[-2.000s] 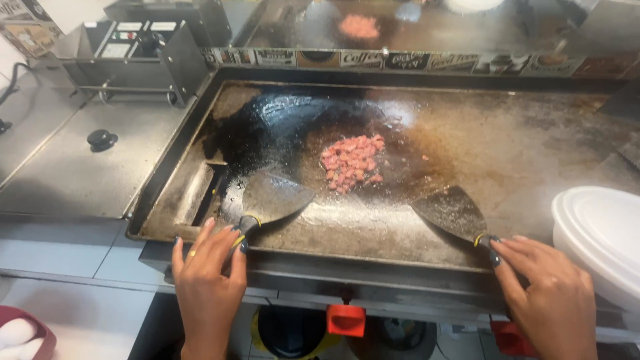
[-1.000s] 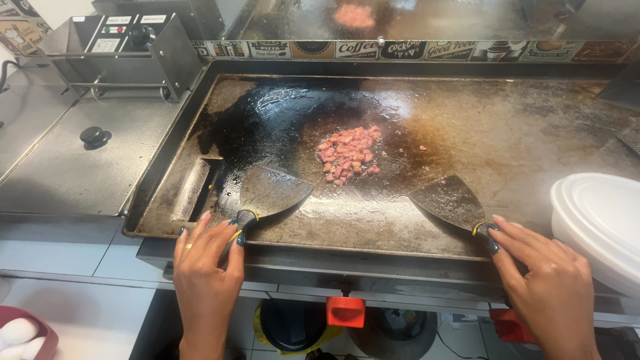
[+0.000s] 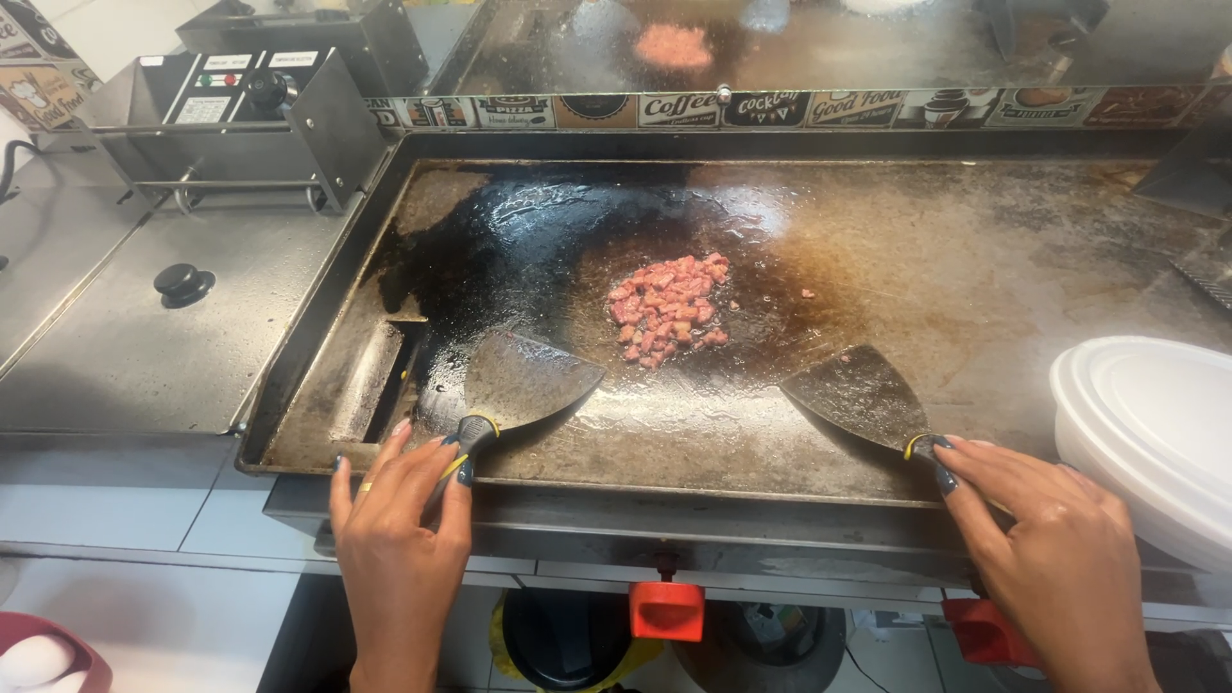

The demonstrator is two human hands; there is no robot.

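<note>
My left hand (image 3: 409, 525) grips the dark, yellow-ringed handle of a wide metal scraper (image 3: 529, 378), whose blade rests over the front left of the oily griddle (image 3: 982, 318). A second scraper (image 3: 861, 397) is in my right hand (image 3: 1044, 529), its blade angled inward over the front edge area. Between and beyond the two blades, diced pink meat (image 3: 669, 308) lies in a loose pile on the griddle. One small bit sits apart to the right of the pile. Neither blade touches the pile.
White lidded plastic tub (image 3: 1155, 433) at the griddle's right front. Steel fryer (image 3: 231, 125) and black-knobbed lid (image 3: 260, 318) to the left. Drain slot (image 3: 390, 380) in the griddle's left side. Red knobs (image 3: 667, 610) below the front edge. Eggs (image 3: 37, 660) in a red bowl (image 3: 94, 669) at lower left.
</note>
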